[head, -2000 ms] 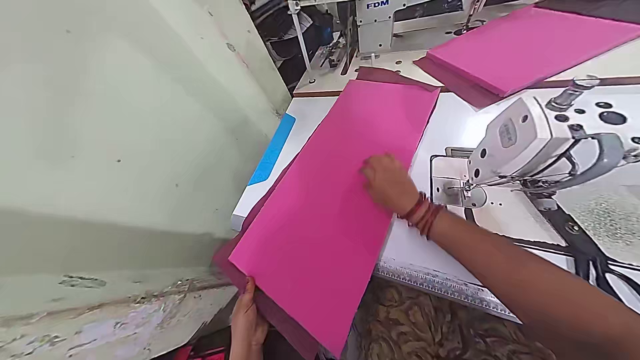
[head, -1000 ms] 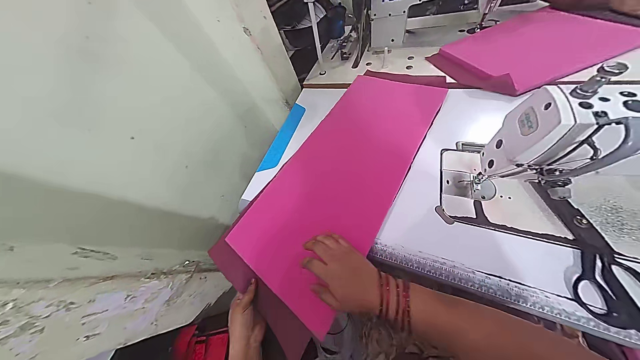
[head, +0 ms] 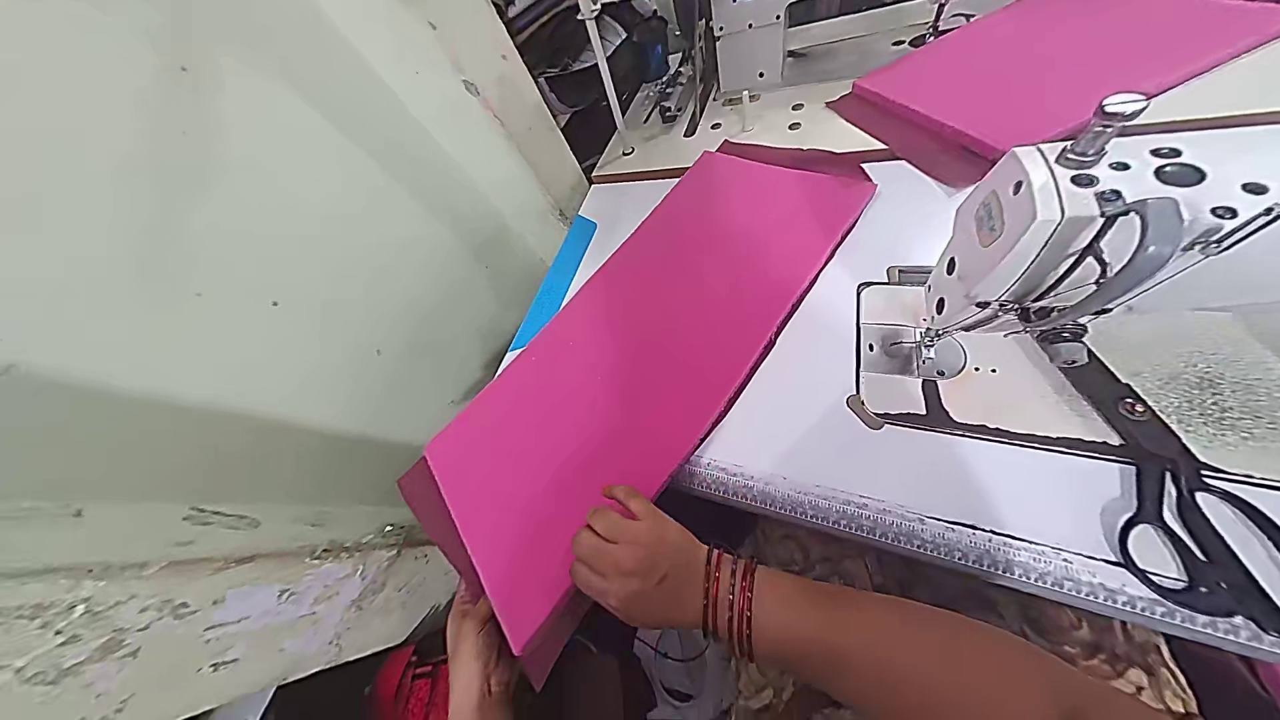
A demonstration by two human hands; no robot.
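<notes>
A long pink panel [head: 650, 330], with darker maroon fabric [head: 440, 520] showing under its edges, lies slantwise on the white sewing table and overhangs its front left. My left hand [head: 480, 650] holds the panel's near left corner from below, its fingers partly hidden. At the near right edge, my right hand [head: 640, 560] has its fingers curled on the panel, bangles at the wrist. Right of the panel stands a white industrial sewing machine [head: 1030, 230], its needle area apart from the cloth.
Black-handled scissors [head: 1170, 520] lie right of the machine's plate. A measuring tape [head: 900, 540] runs along the table's front edge. A blue piece [head: 560, 285] lies at the left edge beside the wall [head: 250, 250]. Another pink panel [head: 1050, 70] rests at the back right.
My right hand has moved from the middle of the panel down to its near right edge. My left hand remains at the near left corner.
</notes>
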